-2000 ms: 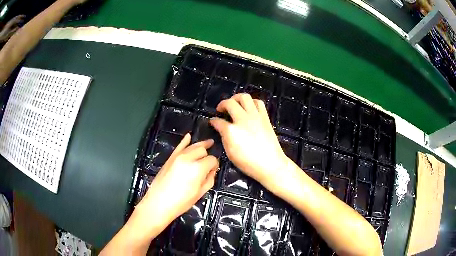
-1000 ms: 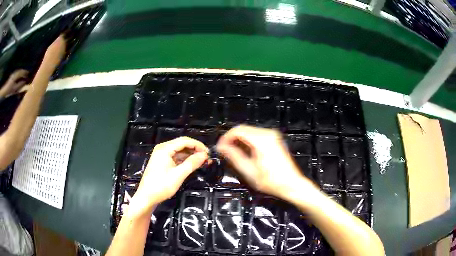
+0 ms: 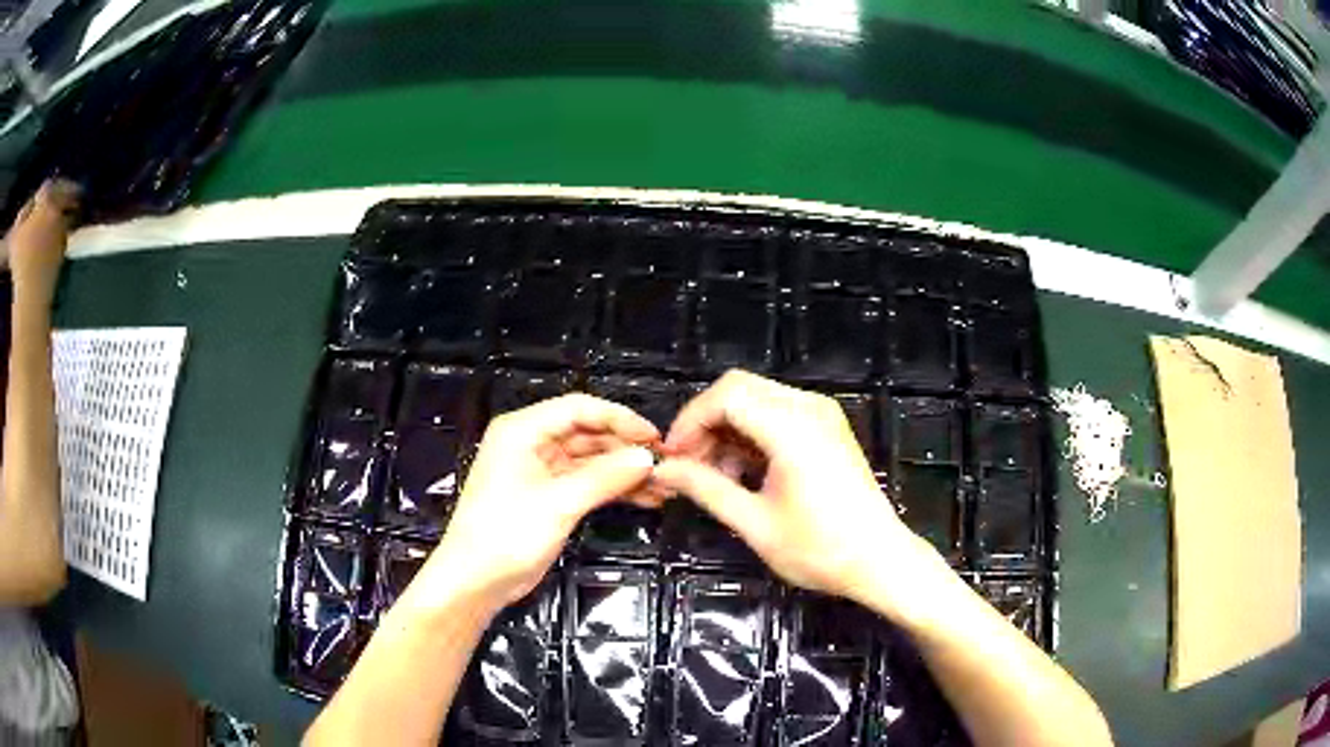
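A large glossy black blister tray [image 3: 686,314] with rows of rectangular pockets lies on the dark green bench. My left hand [image 3: 562,489] and my right hand [image 3: 773,482] are over the middle of the tray. Their thumbs and fingertips are pinched together and meet. Whatever lies between the fingertips is too small or hidden to tell. The front pockets shine with bright reflections.
A heap of small white pieces [image 3: 1094,445] lies right of the tray, beside a cardboard sheet [image 3: 1234,511]. A white printed sheet [image 3: 117,453] and another person's arm [image 3: 29,409] are at the left. A green conveyor [image 3: 613,110] runs behind.
My hands have moved from a tray pocket to meet fingertip to fingertip above the tray. The other person's arm has moved left and down. The camera view has shifted.
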